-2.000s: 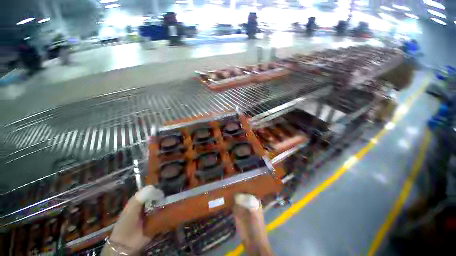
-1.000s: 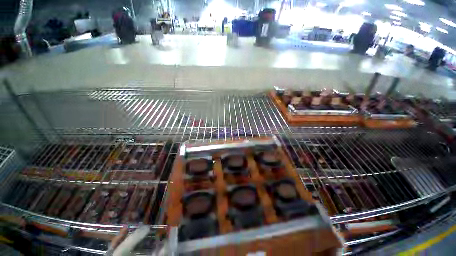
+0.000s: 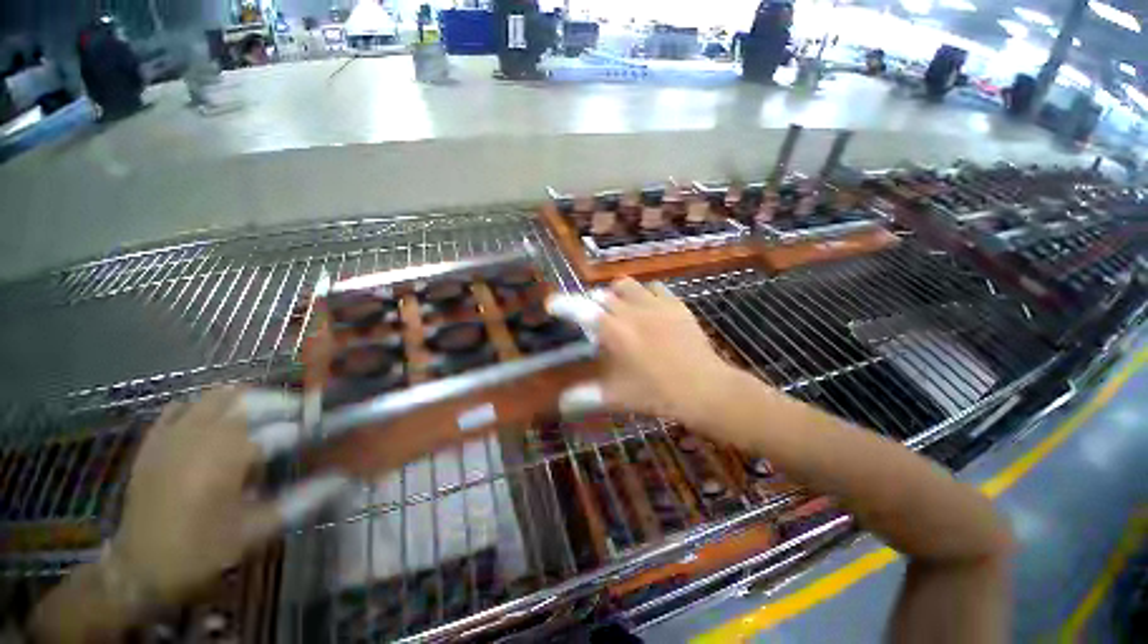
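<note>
An orange-brown fixture board [image 3: 504, 400] with six dark round parts in two rows and silver bars along its front and back edges is at the wire shelf, slightly tilted in view. Whether it rests fully on the wires cannot be told. My right hand [image 3: 648, 346] grips its right end, with white-covered fingertips on the top and at the front edge. My left hand [image 3: 202, 491] is blurred at its left front corner, thumb and fingers apart. Whether it touches the board is unclear.
Other loaded fixtures [image 3: 667, 258] stand on the wire shelf [image 3: 428, 503] behind and to the right. More fixtures [image 3: 667, 484] show on a level below. A pale bench surface lies beyond, and a yellow-lined aisle runs at the right.
The fixture has moved left and away from me, onto or just over the wire shelf. My right hand has come into view at its right end, and my left hand shows more fully.
</note>
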